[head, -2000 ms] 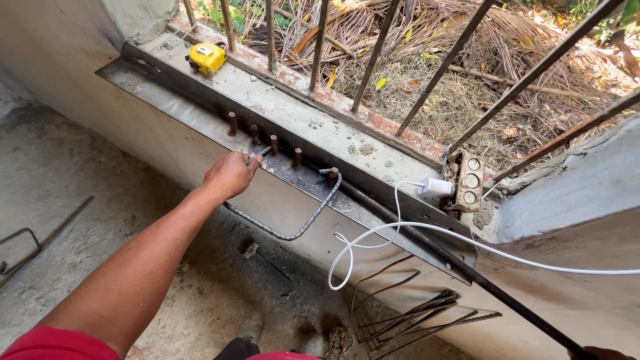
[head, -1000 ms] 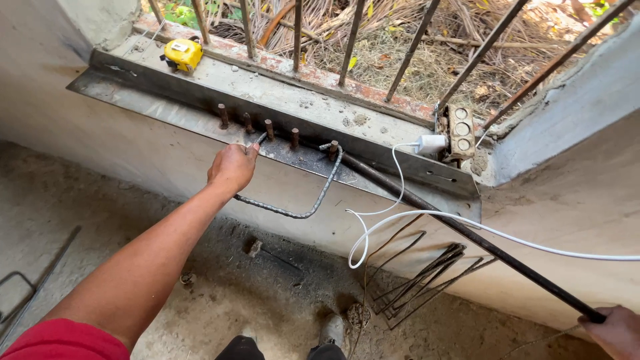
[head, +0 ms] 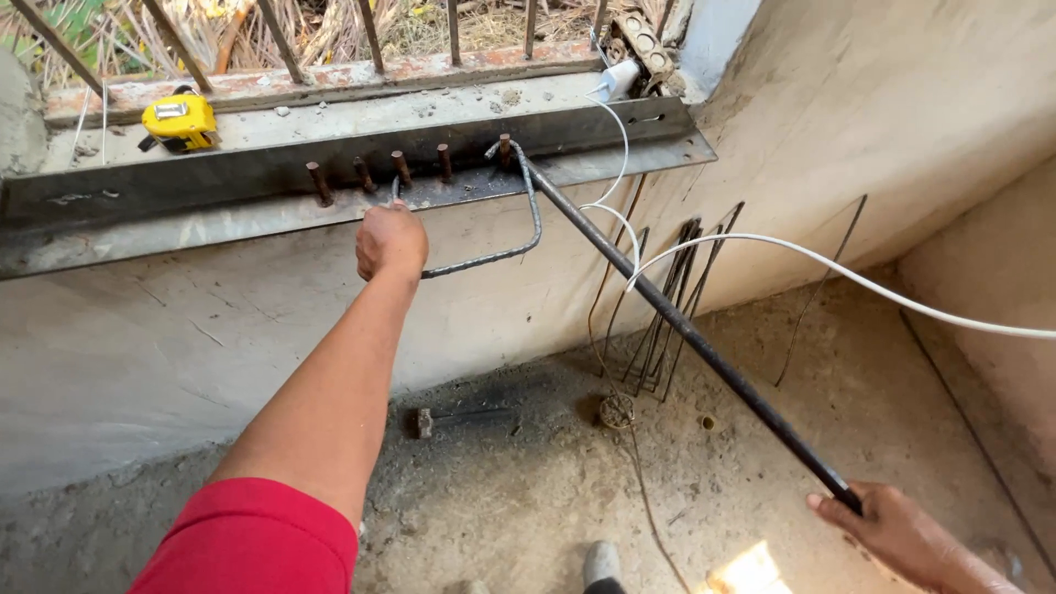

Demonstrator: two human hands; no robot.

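Note:
My left hand grips a bent ribbed rebar piece near one end, at the front edge of a steel angle bar on the window ledge. The rebar's other end curls around the rightmost of several short steel pins standing up from the angle bar. A long dark metal bar slants down from that pin, its upper end close against the rebar. Its lower end is in my right hand.
A yellow tape measure lies on the ledge. A white cable runs from a white adapter across the long bar. Bent rebar pieces lean against the wall. A hammer lies on the concrete floor.
The long bar's lower end and my right hand have swung toward me, so the bar slopes more steeply. My left hand stays on the rebar. The view has turned.

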